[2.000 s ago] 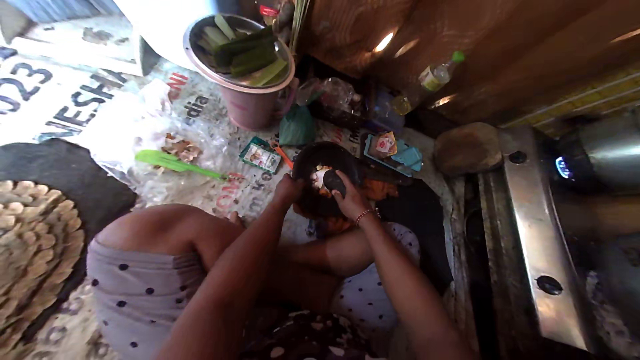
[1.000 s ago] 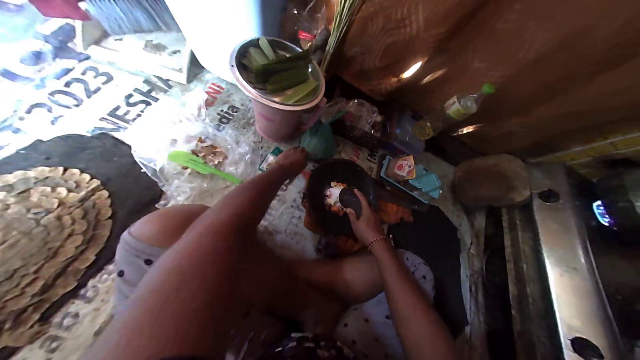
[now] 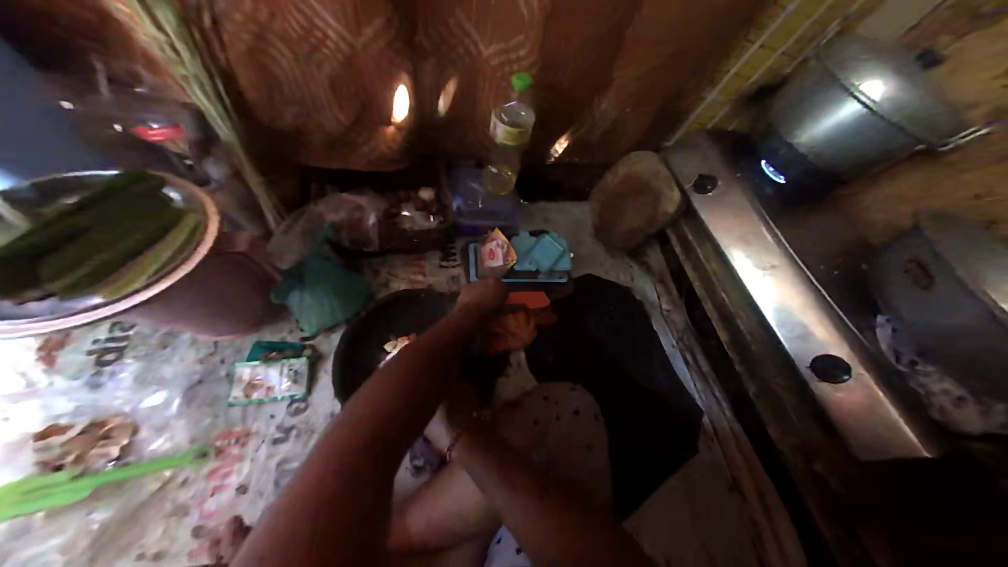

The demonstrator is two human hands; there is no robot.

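My left hand reaches across the dark round mortar to the near edge of a blue plastic tray, just below a small printed packet. Its fingers are blurred, so whether it holds anything cannot be told. My right hand is low at the mortar's near right side, mostly behind my left forearm; what it holds is hidden. Pale pieces lie in the mortar. An orange cloth is beside it on the right.
A pail of long green vegetables and a green plastic bag are at left, with a green spatula nearer me. An oil bottle and a round wooden block stand behind. At right, a pot sits over a lit gas stove.
My left hand has moved from near the green bag, across the mortar, to the blue tray. The view has turned right and come closer.
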